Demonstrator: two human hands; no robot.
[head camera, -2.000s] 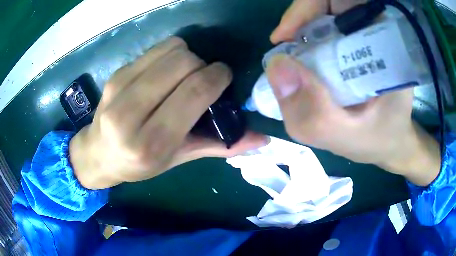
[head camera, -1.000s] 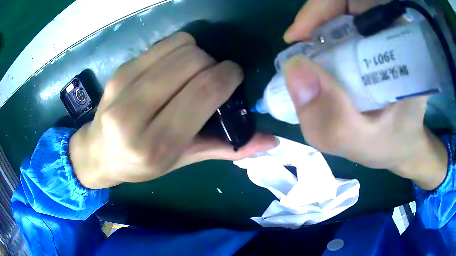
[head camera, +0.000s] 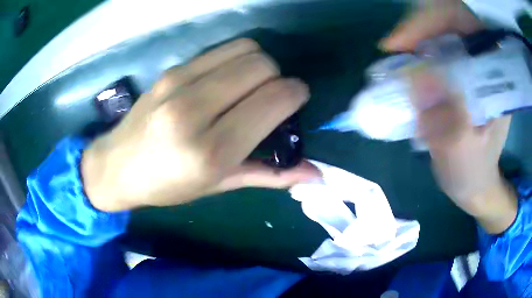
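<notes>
My left hand (head camera: 192, 128) holds a small glossy black unit (head camera: 287, 142) between fingers and thumb; a small metal dot shows on its side and the rest is hidden by my fingers. My right hand (head camera: 461, 134), blurred, holds the white glue syringe (head camera: 388, 105), its label blurred. The syringe's blue needle tip (head camera: 338, 124) points left towards the unit, with a gap between them. A black switch cable (head camera: 487, 42) lies along the syringe's top.
A second black unit (head camera: 115, 100) lies on the green mat, partly behind my left hand. A crumpled white wipe (head camera: 364, 224) lies below the held unit. A pale curved edge (head camera: 87, 43) borders the worktop; a dark item (head camera: 22, 21) lies beyond it.
The syringe and my right hand have moved right, and the needle tip has drawn away from the held unit. My left hand and the unit sit slightly farther right in view.
</notes>
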